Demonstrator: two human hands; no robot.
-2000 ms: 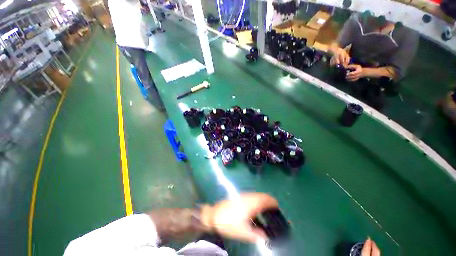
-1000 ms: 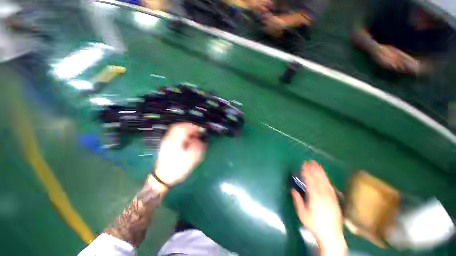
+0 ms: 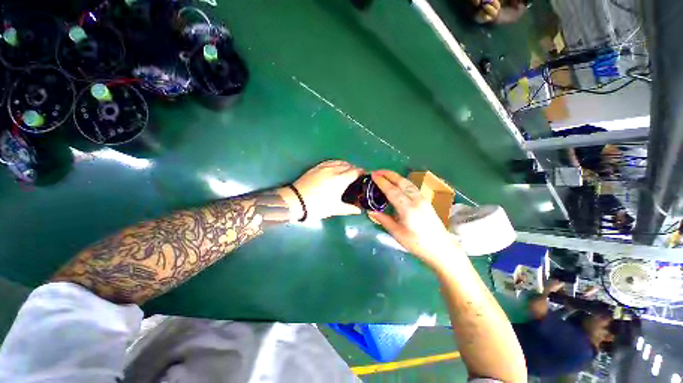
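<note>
My left hand (image 3: 326, 188) is shut on a black cylindrical housing (image 3: 365, 194), held just above or on the green bench (image 3: 299, 277). My right hand (image 3: 401, 213) is at the housing's open mouth, its fingers and thumb on either side of the rim. The mouth faces right and shows a shiny round edge. The fingers hide most of the housing, and any inner part cannot be made out. A pile of black units (image 3: 111, 112) with green dots and thin wires stands at the upper left, apart from my hands.
A brown carton (image 3: 434, 196) stands just beyond my right hand, with a white rounded container (image 3: 483, 230) beside it. A blue-and-white box (image 3: 520, 267) is farther right, near a person (image 3: 562, 336). A metal rail (image 3: 479, 78) runs along the far edge. A blue stool (image 3: 374, 338) is below the bench.
The view has turned right and come closer. My left hand has moved from the pile to my right hand, and both now meet at one housing.
</note>
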